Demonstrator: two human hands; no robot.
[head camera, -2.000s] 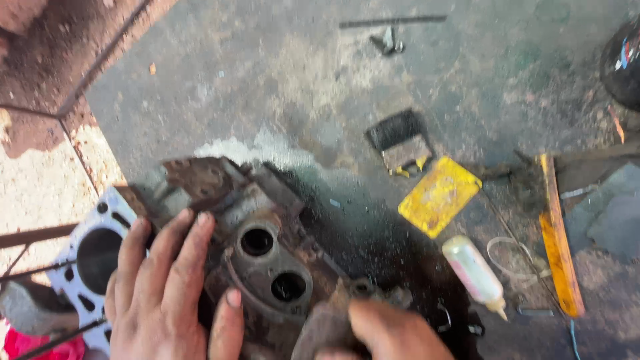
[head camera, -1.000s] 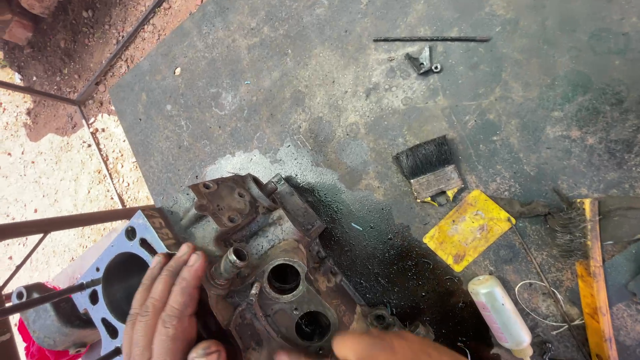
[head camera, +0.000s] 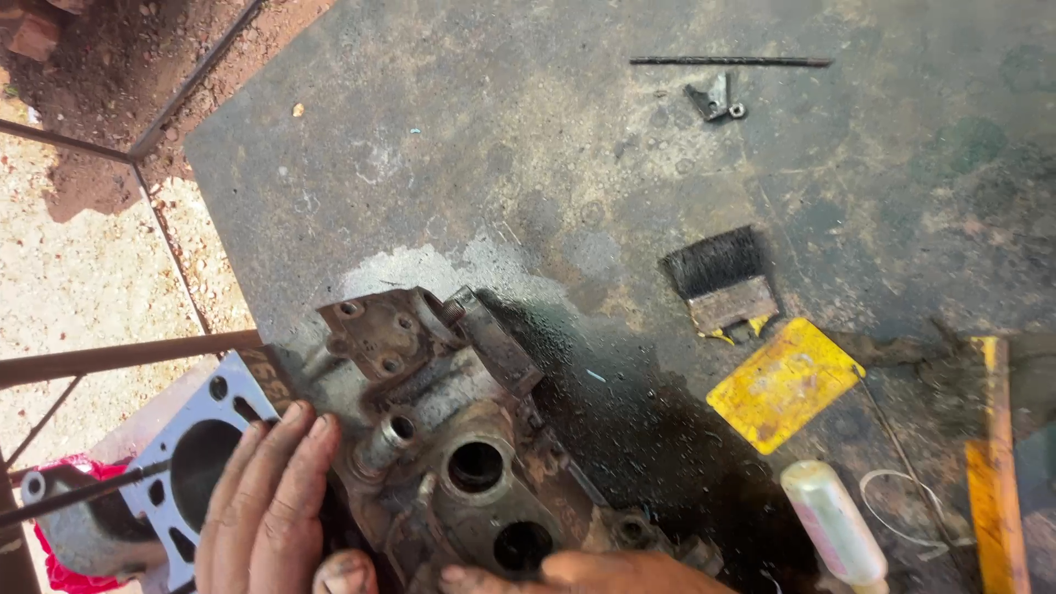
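A grimy metal engine casting, perhaps a cylinder head with its intake ports (head camera: 475, 467), lies at the lower middle on the workbench. My left hand (head camera: 276, 503) rests along its left side, fingers together; whether it grips the casting I cannot tell. At the bottom edge my right hand (head camera: 594, 573) reaches across the casting just below the lower port, partly out of frame; its grip is hidden. Left of my left hand a pale head gasket or machined block face (head camera: 235, 396) with a large round bore shows.
A black-bristled paintbrush (head camera: 719, 264), a yellow plastic scraper (head camera: 786, 385), a small bottle (head camera: 833, 524) and a yellow-orange strip (head camera: 998, 462) lie right. A thin rod (head camera: 730, 61) and small metal bracket (head camera: 714, 97) lie farther back. Liquid wets the bench (head camera: 462, 181) beside the casting.
My right hand has moved lower, toward the bottom edge, and shows less than two seconds ago. The view has shifted.
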